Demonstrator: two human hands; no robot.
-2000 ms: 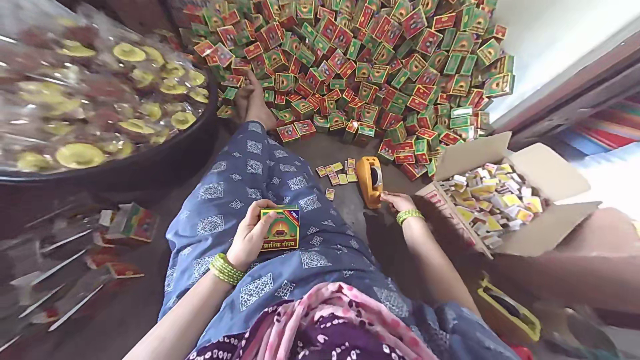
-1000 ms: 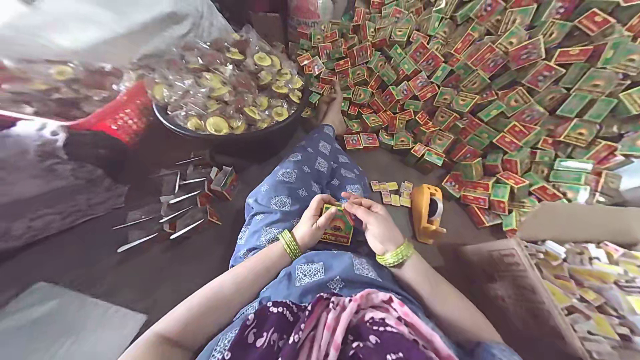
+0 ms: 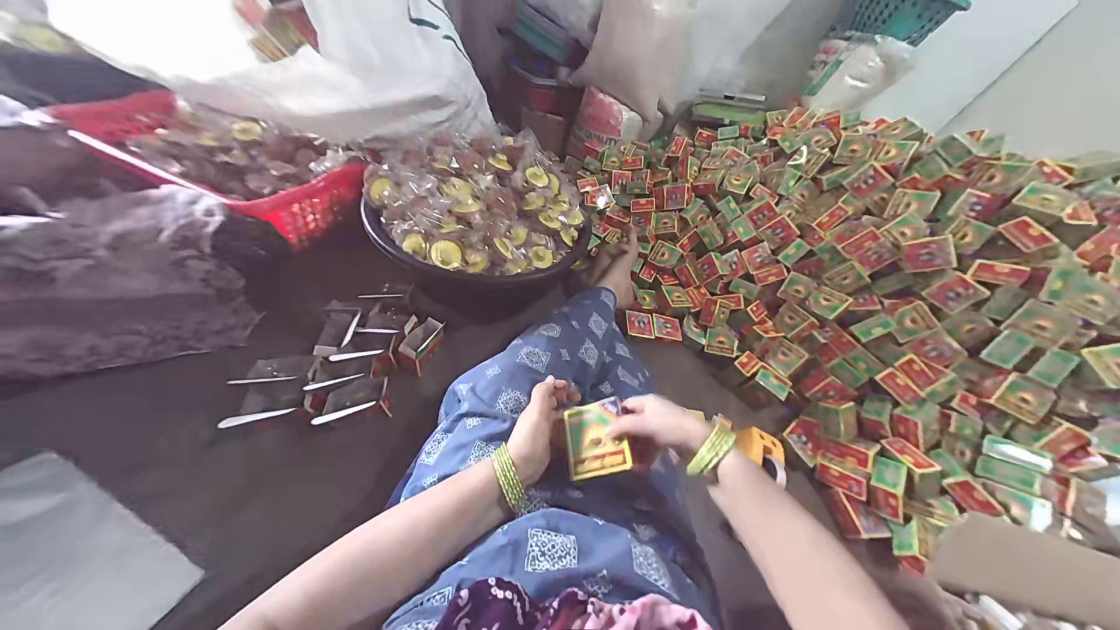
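Note:
A small printed cardboard box [image 3: 598, 439], green and red with a yellow edge, is held above my lap. My left hand [image 3: 538, 427] grips its left side. My right hand [image 3: 658, 423] lies over its upper right corner, with the fingers on the printed face. An orange tape dispenser [image 3: 763, 448] stands just beyond my right wrist, partly hidden by the forearm. Several opened small boxes [image 3: 350, 385] with white strips or flaps lie on the floor at my left. A large heap of closed printed boxes [image 3: 840, 280] spreads at front and right.
A black tub [image 3: 411, 262] of plastic-wrapped items with yellow round parts stands ahead of my leg. Behind it at the left is a red plastic basket [image 3: 306, 206] with similar packets. White sacks [image 3: 394, 79] stand at the back. A cardboard carton flap [image 3: 1024, 560] shows at lower right.
Two seconds ago my right hand was beside the tape dispenser; it has come to the box in my left hand and stays on it. The view has swung left.

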